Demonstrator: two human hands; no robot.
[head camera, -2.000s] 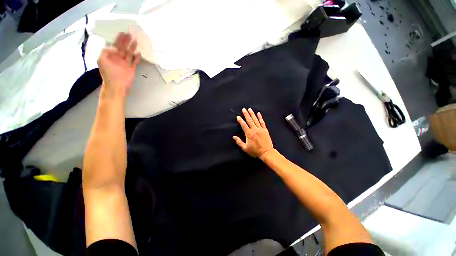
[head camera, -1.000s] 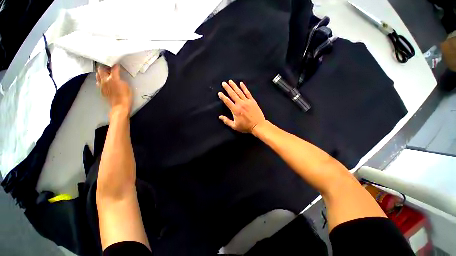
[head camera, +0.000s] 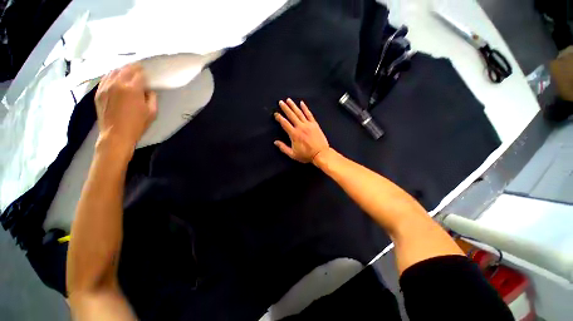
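Note:
A large black cloth (head camera: 232, 163) lies across the table. My right hand (head camera: 301, 136) rests flat on its middle, palm down, fingers spread. My left hand (head camera: 124, 103) is at the upper left, slightly blurred, with fingers curled at the edge of a white sheet (head camera: 173, 69); the sheet is raised in a curve beside it. The fingertips are partly hidden. A short dark strip with a pale end (head camera: 361, 116) lies on the cloth, right of my right hand. Dark bunched cloth with light lines (head camera: 391, 59) lies above that strip.
Shears with black handles (head camera: 496, 64) lie on the white table (head camera: 468, 78) at the upper right. Limp white material (head camera: 31, 135) is at the left. A bit of yellow (head camera: 64, 239) shows by my left forearm. A red container (head camera: 506, 282) is below at the lower right.
My left hand came down from above the sheets to their edge, then moved slightly left as the sheet edge lifted and curved. My right hand stays flat on the cloth. The view has shifted.

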